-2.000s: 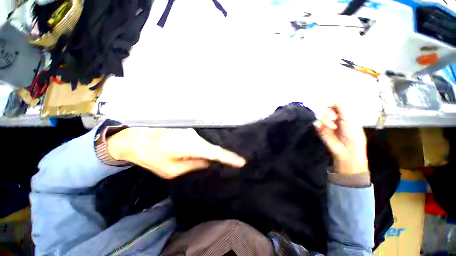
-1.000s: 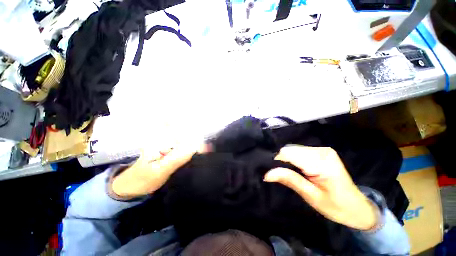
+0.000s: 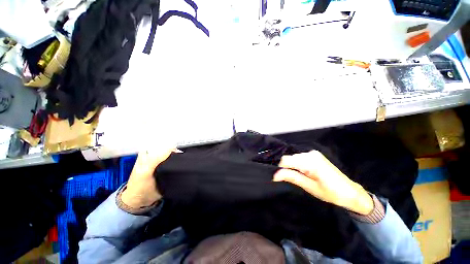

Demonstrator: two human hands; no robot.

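A large black garment [image 3: 227, 191] lies over my lap and reaches the front edge of the white table. Its top edge is stretched between my hands. My left hand [image 3: 145, 178] grips the cloth at the left end. My right hand [image 3: 322, 180] pinches the edge at the right, thumb in front. Between the hands the garment's opening shows darker folds with a small pale mark inside. My left fingertips look washed out against the bright table.
A heap of black strips [image 3: 98, 56] lies at the table's left. Orange-handled snips [image 3: 355, 63] and a clear-lidded pack [image 3: 415, 78] lie at the right, near the sewing machine's needle area [image 3: 270, 32]. A blue crate [image 3: 87, 191] and cardboard box [image 3: 434, 216] stand below.
My left hand has moved from above the lap to the garment's edge, first rightward, then back left. My right hand has lowered onto the edge. The cloth is now stretched flat between them.
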